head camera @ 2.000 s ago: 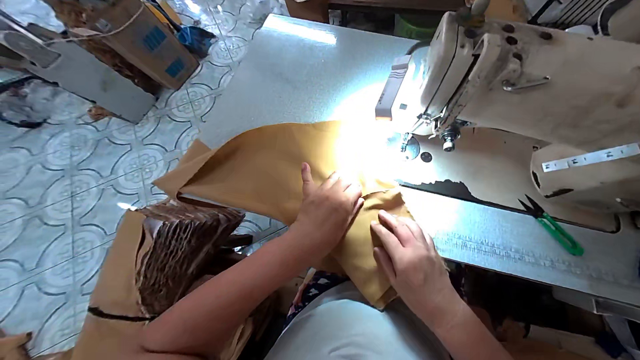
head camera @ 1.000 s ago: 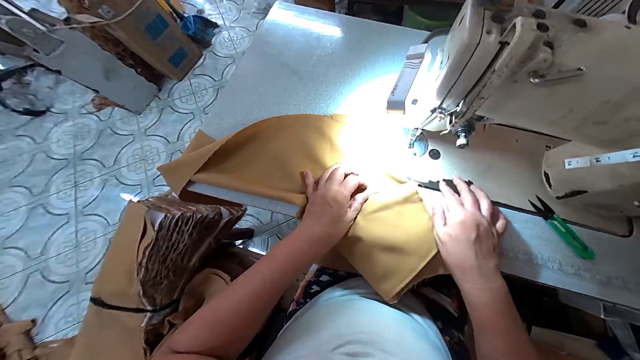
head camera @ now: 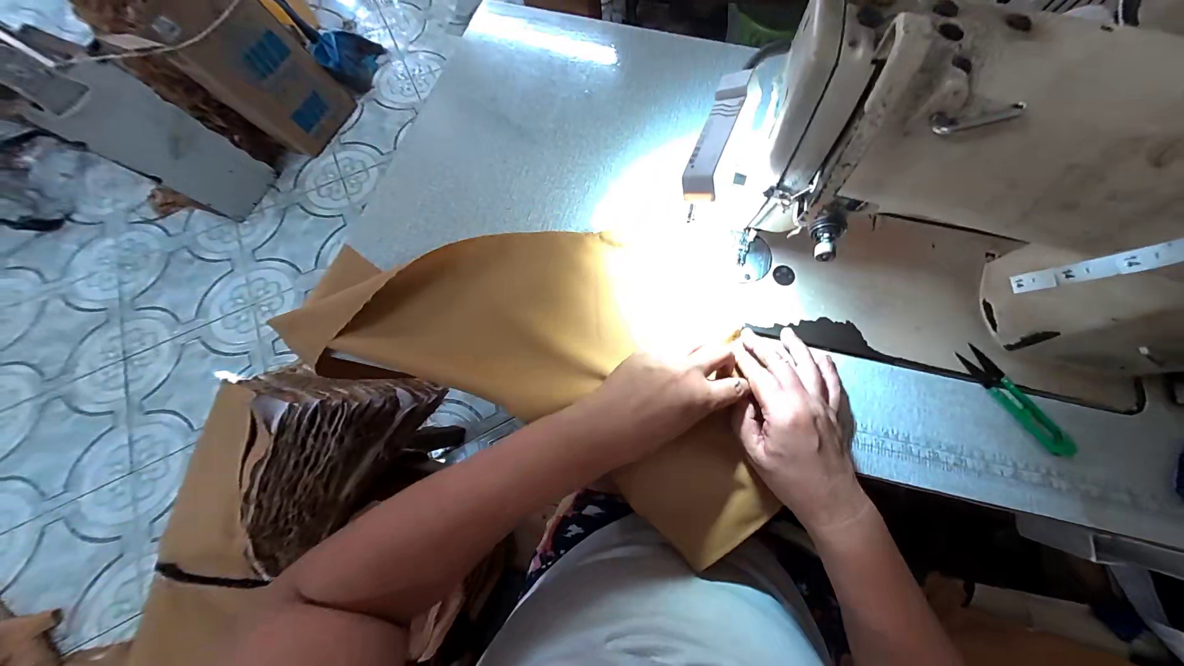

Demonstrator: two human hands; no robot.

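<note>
A mustard-yellow piece of fabric lies over the front of the sewing table, one corner hanging at my lap. My left hand pinches the fabric near its right edge, fingertips close to those of my right hand. My right hand rests on the same edge, fingers extended; whether it grips is hard to tell. Both are in front of the presser foot area of an industrial sewing machine. Strong lamp glare hides part of the fabric.
Green-handled thread snips lie right of my hands. A small lamp is beside the machine head. At lower left is a thick bundle of stacked fabric pieces. A cardboard box stands on the tiled floor.
From one second ago, my right hand has moved left, from the table edge beside the fabric onto the fabric's edge. My left hand has shifted right toward it.
</note>
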